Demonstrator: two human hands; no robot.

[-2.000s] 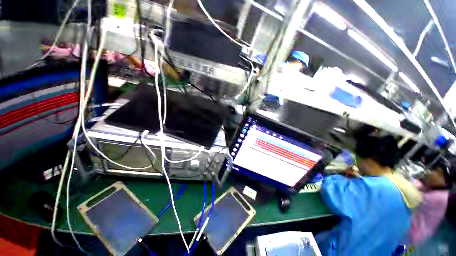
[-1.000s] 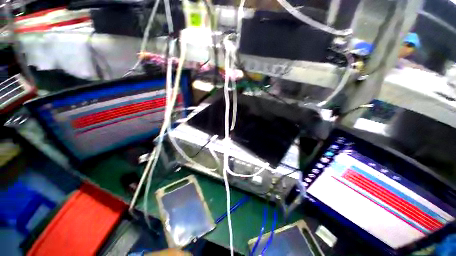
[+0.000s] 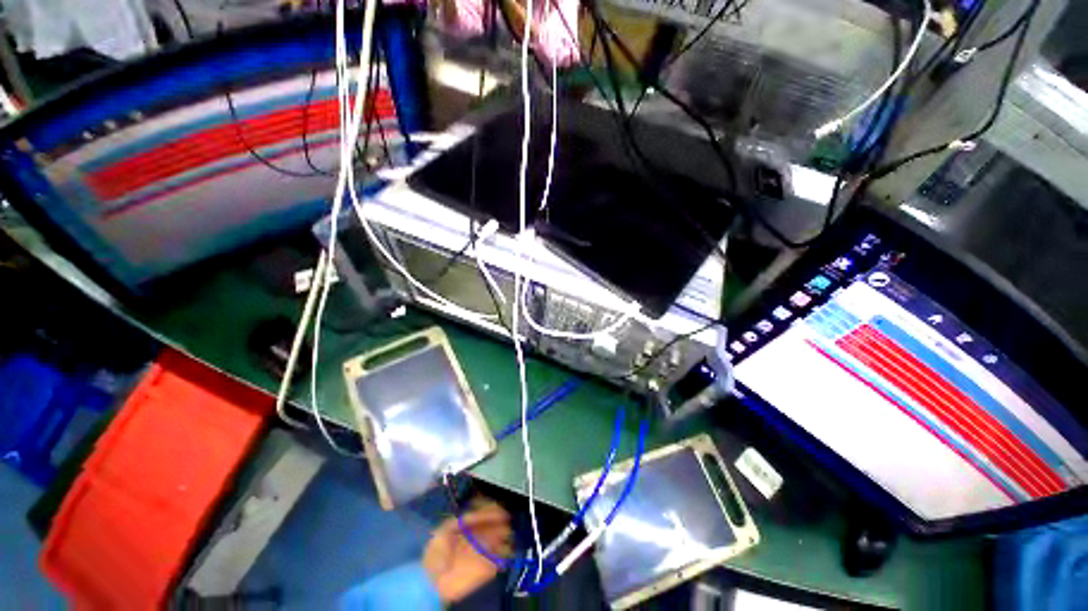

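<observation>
My left hand (image 3: 468, 551), blurred, is low in the picture below the left flat panel, beside gathered blue cables (image 3: 626, 460); its grip is unclear. My right hand is not visible. Two grey-blue panels with tan borders, the left one (image 3: 420, 420) and the right one (image 3: 668, 525), lie at the green bench's front edge. The silver-white tester (image 3: 459, 281) stands behind them, with black glossy slabs (image 3: 573, 197) on top. White cables (image 3: 521, 358) hang in front of it. Blue cables run from its lower right front.
A left monitor (image 3: 227, 155) and right monitor (image 3: 919, 382) show red rows. A red-orange tray (image 3: 155, 477) is at lower left. A mouse (image 3: 869, 547) lies near the right monitor. The green bench edge (image 3: 543, 477) curves across. A blue sleeve (image 3: 1044, 567) shows at the right edge.
The view has swung left and down, bringing the left monitor and red-orange tray into sight. My left hand, barely visible one second ago, now shows beside the cables.
</observation>
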